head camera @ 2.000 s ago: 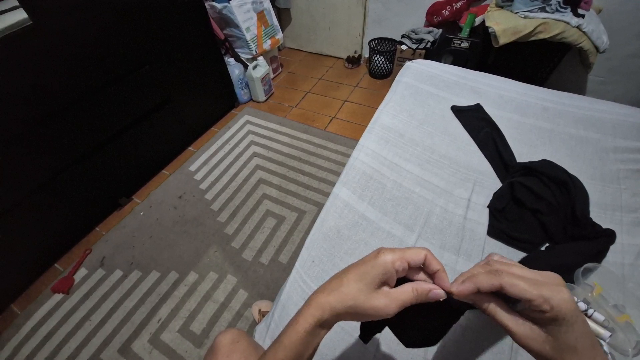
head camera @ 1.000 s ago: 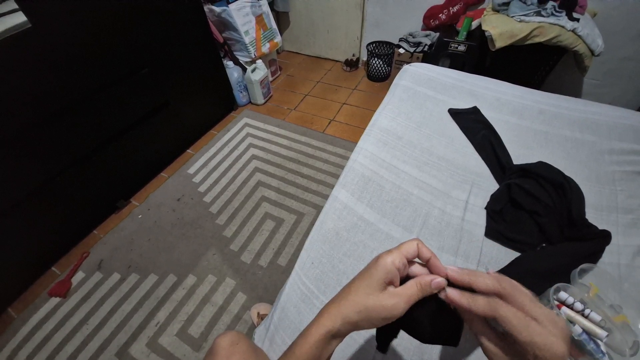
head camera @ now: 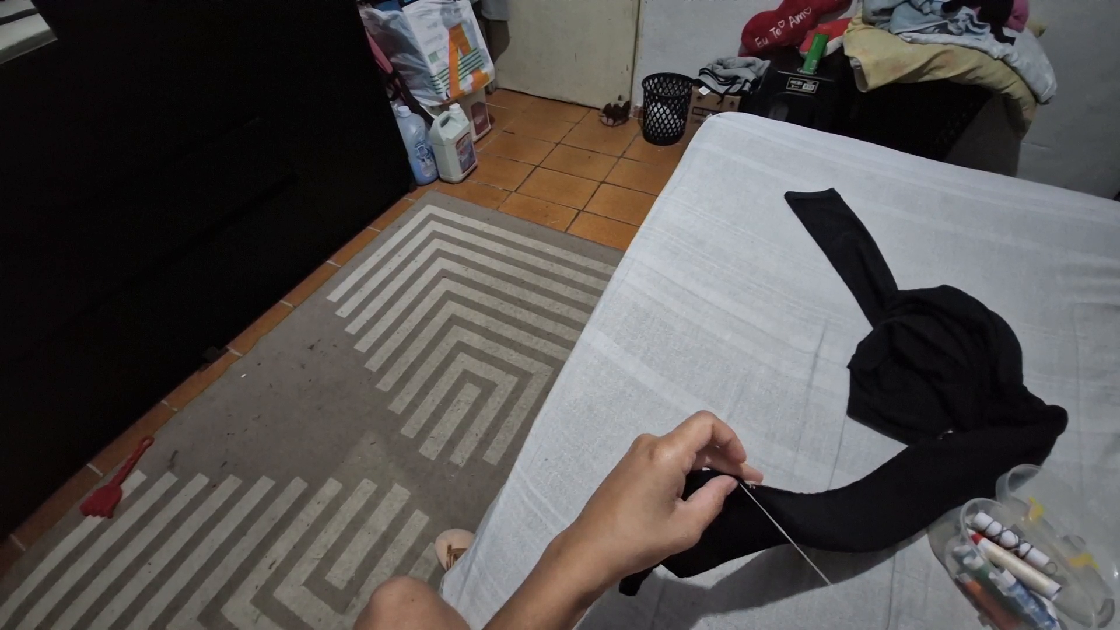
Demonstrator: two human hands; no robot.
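Observation:
My left hand pinches the end of a thin pale thread between thumb and fingertips. The thread runs taut down to the right, over a black garment. That garment lies bunched on the bed, one narrow strip stretched toward the far edge and another part passing behind my left hand. Whether the fingers also grip the cloth cannot be told. My right hand is out of view. At the lower right an open clear plastic case holds several spools or tubes in white, red, blue and orange.
A bed with a white sheet fills the right side. On the floor are a patterned rug, a red plastic brush or scoop, bottles and a black mesh basket. A dark cabinet stands at left.
My right hand, earlier fingertip to fingertip with my left hand, has gone out of view. The thread now shows stretched away from my left hand, and more of the black garment is uncovered.

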